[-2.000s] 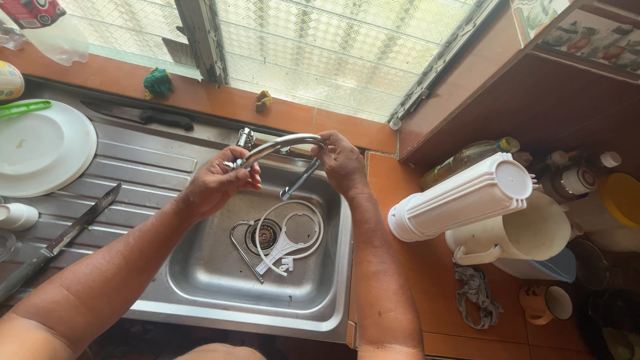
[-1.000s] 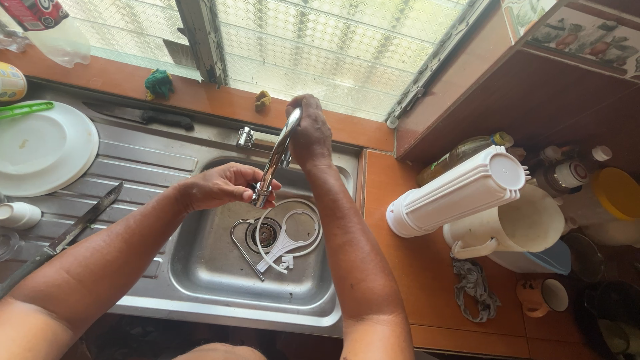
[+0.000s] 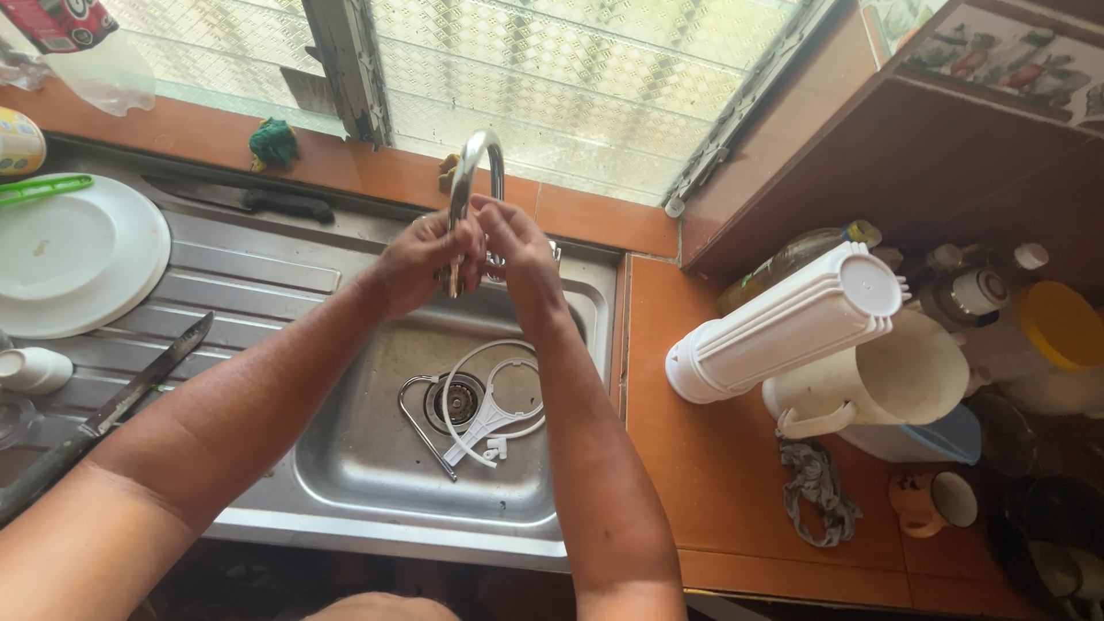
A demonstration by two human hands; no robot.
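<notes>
My left hand (image 3: pixel 431 259) grips a curved chrome faucet spout (image 3: pixel 466 168) above the back of the steel sink (image 3: pixel 414 517). The spout stands upright with its bend at the top. On its right side, my right hand (image 3: pixel 517 250) has its fingers close to the spout and a small chrome part; whether it grips either is hidden. Down in the basin lie a white plastic filter wrench (image 3: pixel 487 423), a loop of thin white tubing (image 3: pixel 470 349), a small white fitting (image 3: pixel 496 448) and a thin bent chrome tube (image 3: pixel 420 431) beside the drain strainer (image 3: pixel 452 403).
A white water filter housing (image 3: pixel 780 323) stands on the right counter, near a white pitcher (image 3: pixel 914 366), a grey rag (image 3: pixel 815 492) and an orange mug (image 3: pixel 931 503). Left, the drainboard holds white plates (image 3: pixel 86 267), a knife (image 3: pixel 151 371) and another knife (image 3: pixel 285 204). Louvered window behind.
The spout has turned from a slanted hold to upright, its bend now on top. My right hand has moved down from the spout's upper end to beside my left hand.
</notes>
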